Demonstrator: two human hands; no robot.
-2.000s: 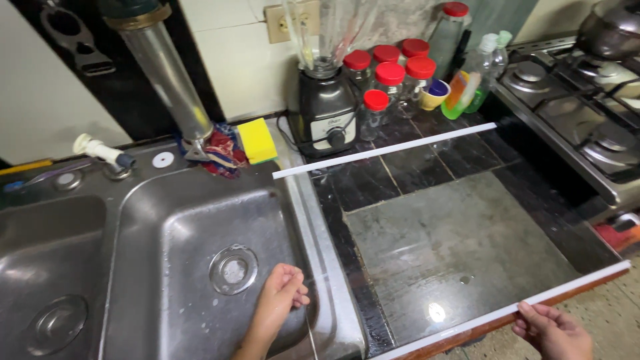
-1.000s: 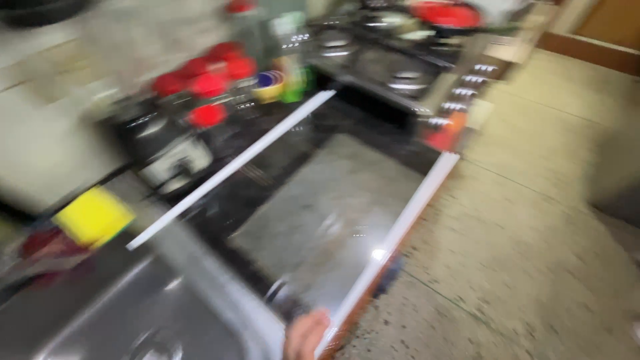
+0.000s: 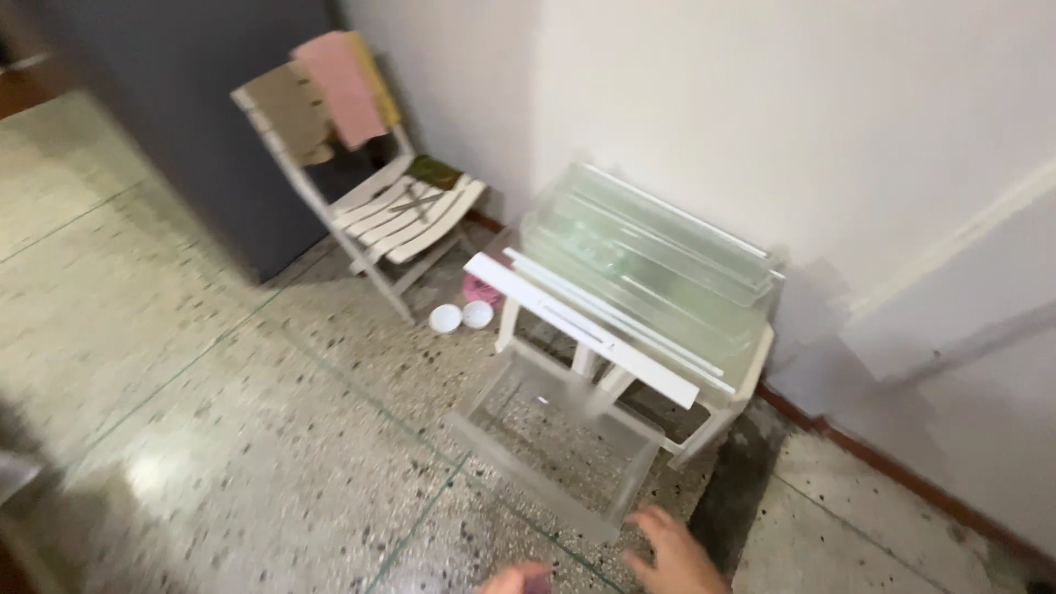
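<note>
My right hand (image 3: 672, 553) is at the bottom edge, fingers apart and holding nothing, near the corner of a clear plastic drawer or bin (image 3: 540, 495) that stands on the floor. To its left my left hand (image 3: 518, 579) shows only in part, cut off by the frame's edge. Beyond the bin, a small white table (image 3: 763, 355) carries clear shelves or trays (image 3: 652, 256). White strips (image 3: 619, 318) and a wider white panel (image 3: 577, 326) lie along its near side.
A white slatted folding chair (image 3: 412, 219) with cloths over its back (image 3: 342, 87) stands at the upper left, beside a dark grey panel (image 3: 198, 124). Two white bowls (image 3: 462, 317) and a pink item (image 3: 481, 289) are on the floor between chair and table.
The view has swung from the sink and counter to the floor and table by the wall. My right hand, earlier at the white strip on the counter's front edge, is off it now.
</note>
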